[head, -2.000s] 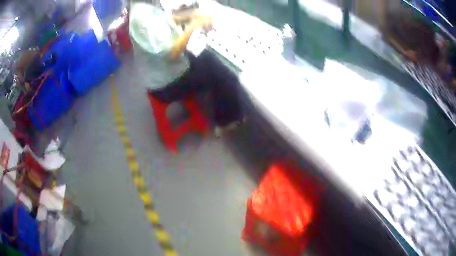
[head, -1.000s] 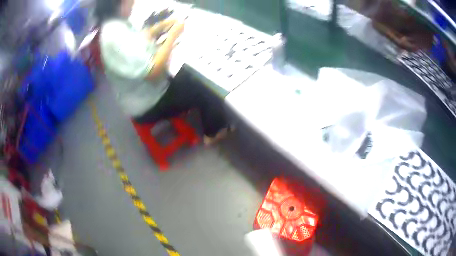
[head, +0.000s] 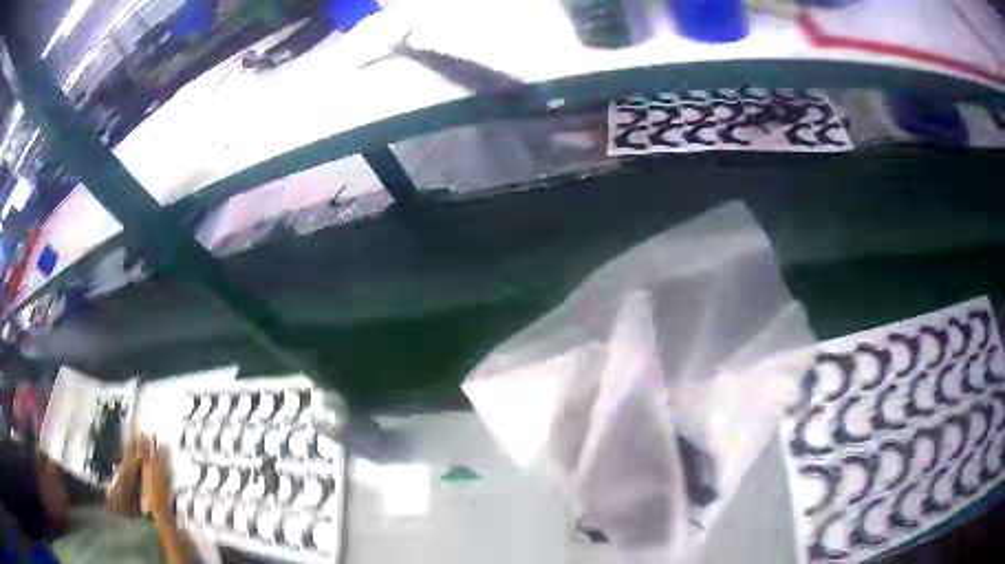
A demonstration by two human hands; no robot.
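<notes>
Neither of my hands shows in the head view. A whitish translucent poly bag (head: 628, 386) lies nearest in front of me, crumpled, partly on the pale bench (head: 474, 518) and partly over the dark green belt (head: 441, 275). Dark parts (head: 696, 468) show at its lower right, blurred by the plastic. A white layout board (head: 898, 430) with rows of black crescent parts lies to its right. Another such board (head: 259, 468) lies at the lower left.
A neighbour's hands (head: 143, 474) are beside the left board. A green scrap (head: 461, 474) lies on the bench. A green metal post (head: 165, 242) crosses the left side. Beyond the belt are another crescent board (head: 727, 121) and a blue container (head: 711, 17).
The view has swung from the floor and red stools to face the bench and belt. The stools and yellow-black tape are out of view. The bag now appears nearer and larger.
</notes>
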